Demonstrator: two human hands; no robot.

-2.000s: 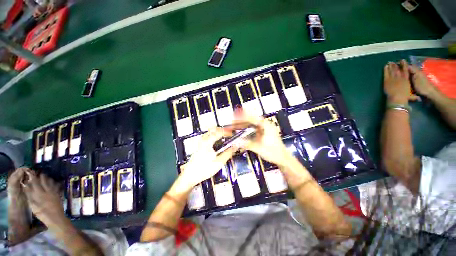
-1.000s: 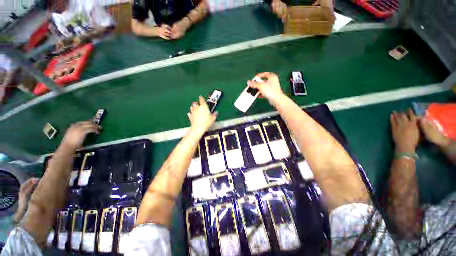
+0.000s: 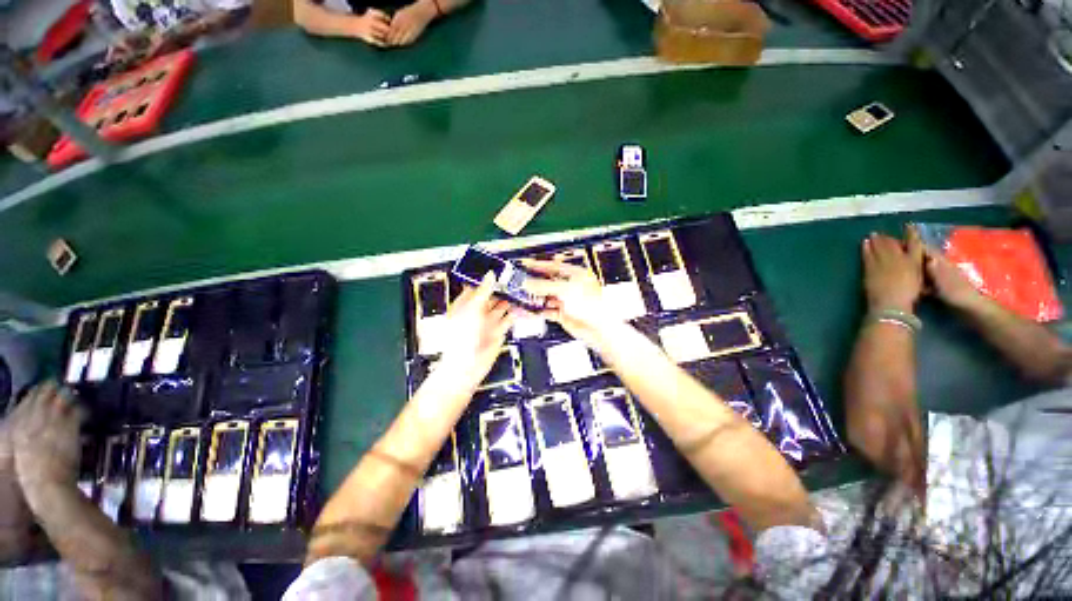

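A dark and silver phone unit (image 3: 500,276) is held between my two hands above the back row of the black tray (image 3: 770,405). It is tilted, its dark screen up and to the left. My left hand (image 3: 476,319) grips its lower side. My right hand (image 3: 568,294) holds its keypad end at the right. Front housings with gold edges and white lower halves (image 3: 564,470) lie in rows in the tray. Some tray pockets at the right are empty. The fingertips partly hide the phone's lower part.
On the green belt (image 3: 353,176) lie a gold-edged phone (image 3: 526,206), a dark phone (image 3: 632,173) and a small tan unit (image 3: 870,116). Neighbours' hands are at left and right. An orange mass (image 3: 1005,270) lies at right. A second black tray (image 3: 265,387), red tray (image 3: 124,108) and cardboard box (image 3: 711,33) also show.
The white and gold phone from my right hand now lies on the belt. The dark phone near my left hand is off the belt and in both hands over the tray. The view has shifted.
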